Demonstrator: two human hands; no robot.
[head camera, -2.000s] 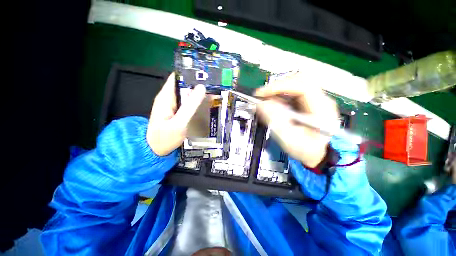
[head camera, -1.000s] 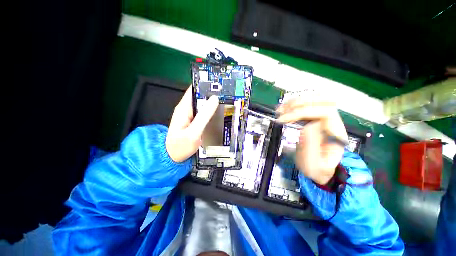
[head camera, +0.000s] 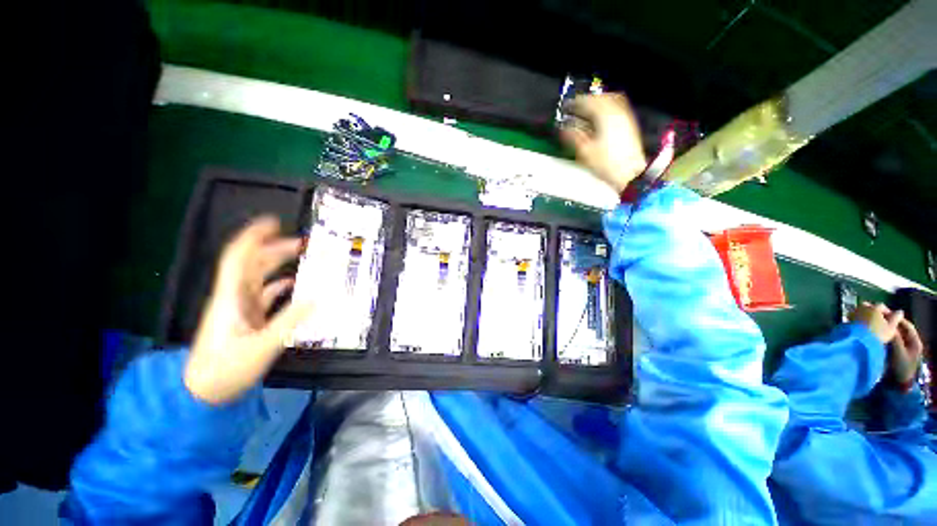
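Several open phone housings lie in a row in the black tray (head camera: 442, 376). The leftmost phone (head camera: 344, 272) looks washed out, with a small orange flex strip. My left hand (head camera: 241, 313) is at its left edge, fingers apart, blurred, holding nothing that I can see. My right hand (head camera: 606, 139) is stretched out beyond the white strip. Its fingers are at a small dark-framed phone unit (head camera: 567, 95) with orange specks. Blur hides whether they grip it. No hand tool shows.
A loose pile of boards (head camera: 354, 152) lies behind the tray. A white strip (head camera: 267, 98) crosses the green mat. Black trays (head camera: 483, 87) stand beyond it. A red bin (head camera: 753, 269) and a yellowish wrapped bar (head camera: 740, 149) are at right, with another person's hands (head camera: 892, 334) lower right.
My left hand no longer holds the phone with its board and has opened beside the leftmost phone. My right hand has moved away to the far side. The view has shifted.
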